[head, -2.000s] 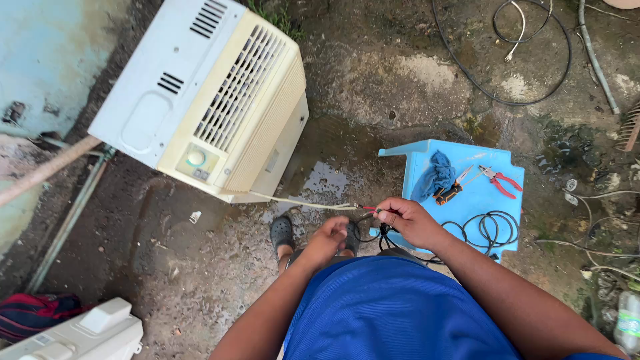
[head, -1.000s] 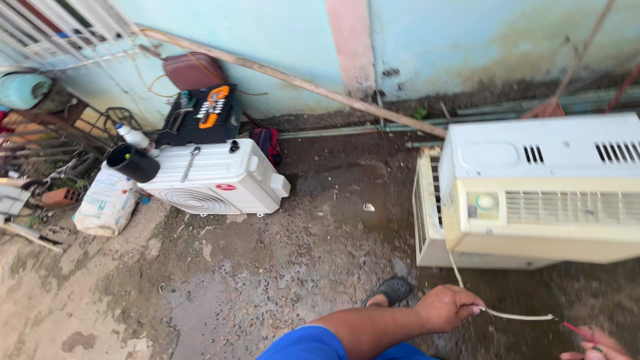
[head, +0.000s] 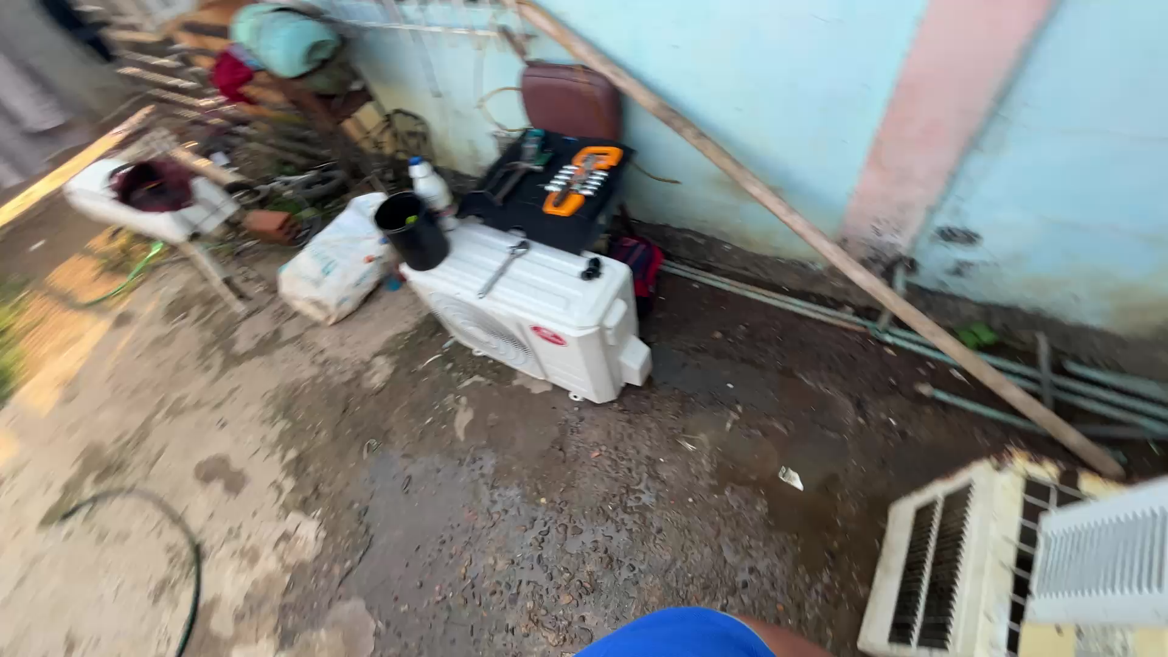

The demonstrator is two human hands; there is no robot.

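Note:
Neither my left hand nor my right hand shows; only a blue sleeve (head: 684,634) and a bit of arm appear at the bottom edge. A white air conditioner outdoor unit (head: 575,365) stands on the wet ground, with a wrench (head: 503,269), a black bucket (head: 411,233) and small black parts (head: 591,268) on top. Behind it, a black mat (head: 511,196) bears an orange socket set (head: 581,181) and other tools. At the lower right are a cream louvred housing (head: 949,557) and part of a white casing (head: 1104,547).
A long wooden pole (head: 776,205) leans across the blue wall, above pipes (head: 757,294) along its foot. A white sack (head: 338,260), a white bottle (head: 431,185) and a red and dark bag (head: 639,265) are near the outdoor unit. A hose (head: 194,557) curves over the ground at left.
The view has swung far to the left. Both hands, seen earlier at a pale cable and a red-tipped lead, are out of frame.

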